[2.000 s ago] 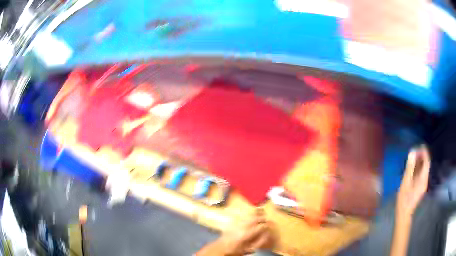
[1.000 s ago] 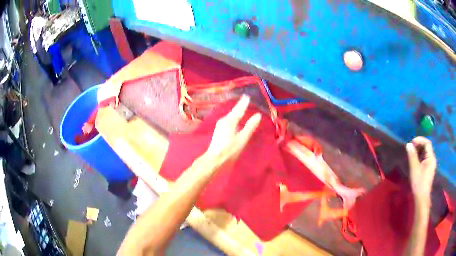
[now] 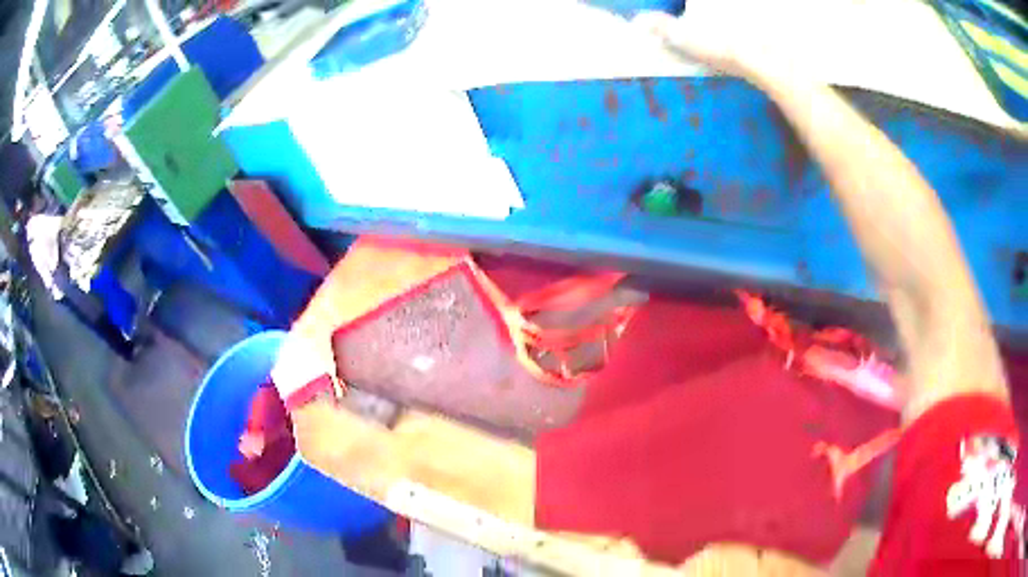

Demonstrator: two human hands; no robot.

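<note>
A dark red sheet [image 3: 688, 440] lies over the cutting pad [image 3: 434, 344] and the wooden ledge [image 3: 473, 468], below the blue press head [image 3: 721, 147]. My right arm reaches up across the press head. My right hand [image 3: 682, 43] is at its bright top, small and washed out by glare; its finger state and any contents are unclear. A tan rounded shape at the bottom edge, over the sheet, may be part of my left hand or arm; no fingers are distinct.
Orange offcuts [image 3: 564, 338] lie on the pad; more orange-pink scrap [image 3: 829, 358] lies farther right. A blue bucket [image 3: 242, 423] with red scraps stands left of the ledge. A green button [image 3: 665, 198] is on the press head.
The view has shifted left. My right hand has moved from beside the press head's lower right edge up to its top. My left hand has left its place above the red sheet.
</note>
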